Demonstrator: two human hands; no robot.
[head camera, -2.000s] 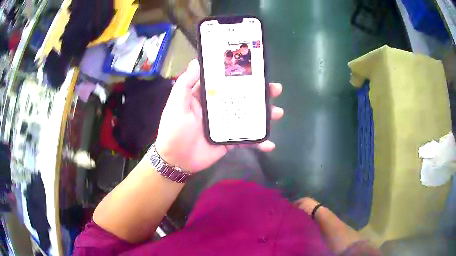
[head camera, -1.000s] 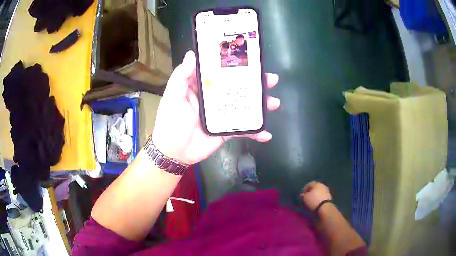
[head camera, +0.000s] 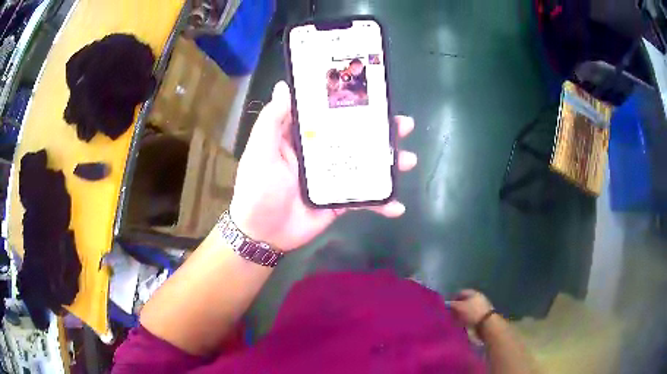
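Note:
A smartphone with a black edge and lit white screen lies upright in my left hand. The screen shows a small picture above lines of text too small to read. My left fingertips show at the phone's right edge and the thumb at its left edge. A metal watch is on my left wrist. My right hand hangs low at the right of my body, small and blurred, with a dark band on the wrist. Whether its fingers are closed or apart cannot be told.
A yellow-topped table with dark fabric heaps stands at the left. Beside it are an open cardboard carton and a blue crate. Green floor lies ahead. A yellow-brown bundle and blurred yellow cloth are at the right.
The surroundings have slid down the view: the yellow cloth and paper-filled blue box are lower, and more table and carton show. The phone stays in my left hand. My right hand remains low.

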